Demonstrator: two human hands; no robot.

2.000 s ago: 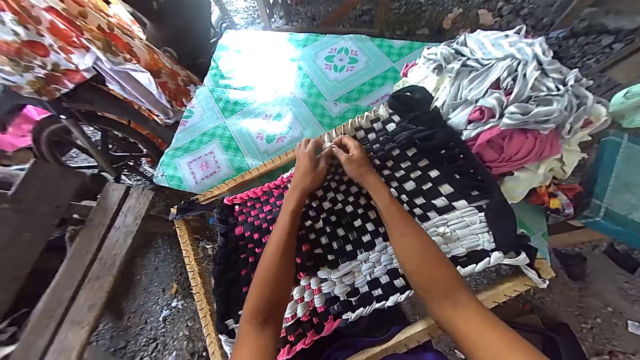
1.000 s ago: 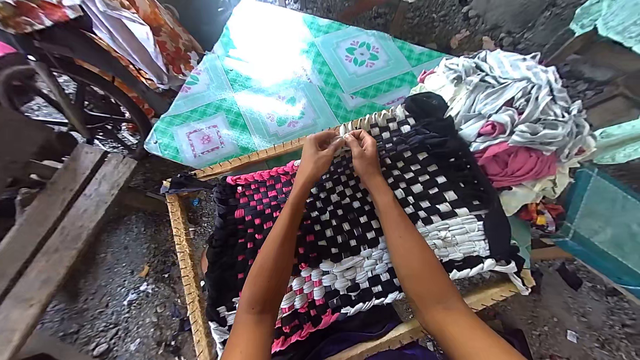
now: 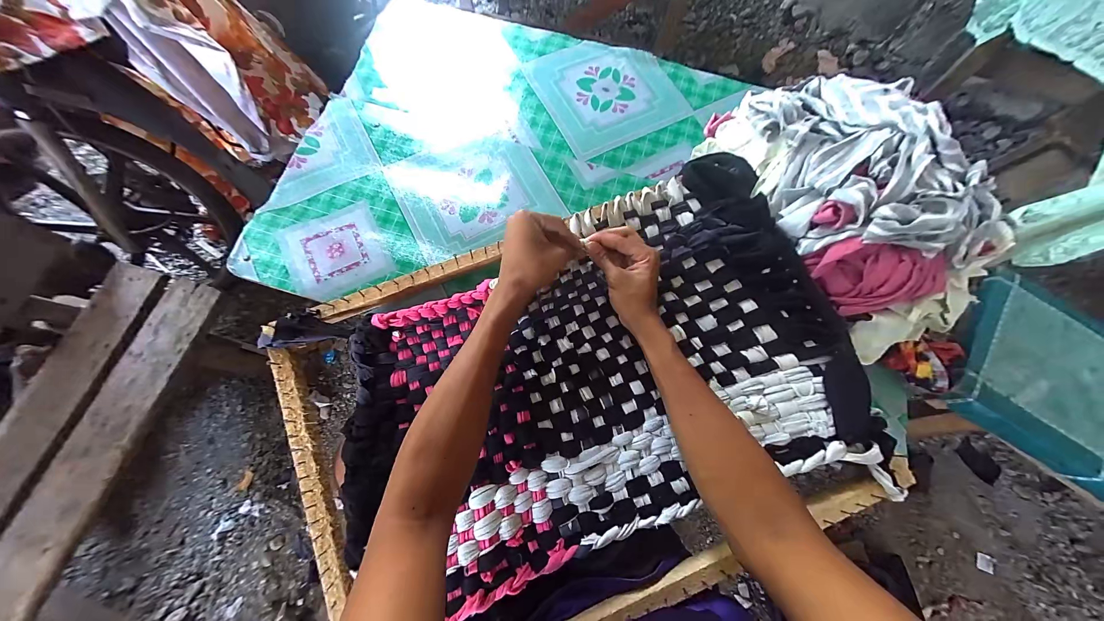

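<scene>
A woven rag mat (image 3: 595,362) of black, white and pink fabric strips lies on a wooden frame (image 3: 302,448) studded with nails. At the mat's far edge, my left hand (image 3: 539,250) and my right hand (image 3: 625,263) meet with fingertips pinched together on a white fabric strip (image 3: 584,241). White loops (image 3: 634,203) run along that far edge to the right of my hands, and a pink braided edge (image 3: 435,306) runs to the left. The exact hold of each finger on the strip is partly hidden.
Beyond the frame is a table with a green patterned plastic cover (image 3: 483,172). A heap of grey, white and pink fabric strips (image 3: 880,181) sits at right, near a teal container (image 3: 1035,379). Wooden planks (image 3: 112,414) and a wheel (image 3: 155,164) stand at left.
Both hands stay at the mat's far edge, with the fingers shifting slightly around the white strip. The view has moved a little.
</scene>
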